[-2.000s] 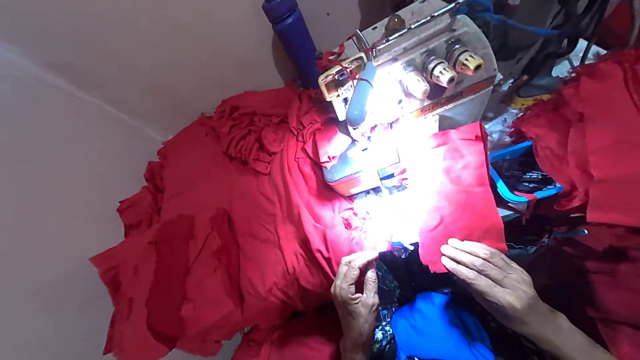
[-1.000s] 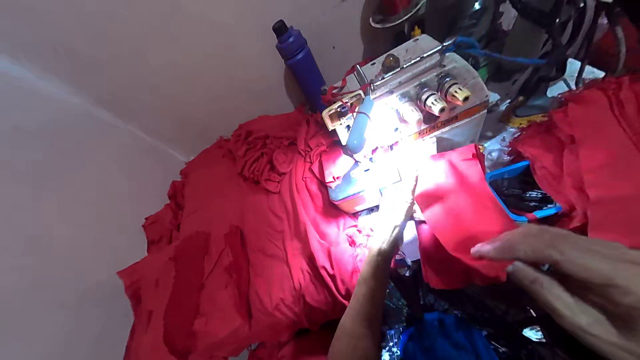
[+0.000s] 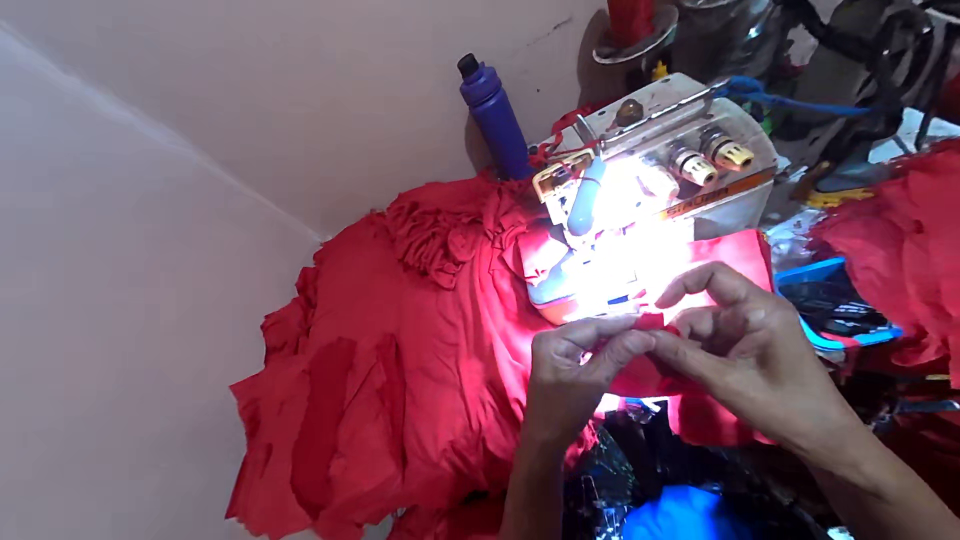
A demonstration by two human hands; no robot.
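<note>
An overlock sewing machine (image 3: pixel 720 165) stands lit by a very bright lamp, its needle area lost in glare. Just in front of it, my left hand (image 3: pixel 581 360) pinches a red fabric piece (image 3: pixel 651 322) between thumb and forefinger. My right hand (image 3: pixel 731 349) meets it there, its thumb and a finger on the same fabric and its forefinger raised and bent. More red fabric (image 3: pixel 727 251) lies behind my right hand, beside the machine, and some hangs below both hands. Glare and my fingers hide part of the fabric's edge.
Heaped red fabric (image 3: pixel 435 345) spreads left of the machine along the wall. A purple bottle (image 3: pixel 495 120) stands behind. At the right are a blue plastic basket (image 3: pixel 814 337) and another red fabric pile (image 3: pixel 900 247). Blue cloth (image 3: pixel 679 517) lies below my hands.
My right hand has moved in from the right and now meets my left hand at the fabric. My left hand was reaching toward the machine's lit area one second ago and has drawn back.
</note>
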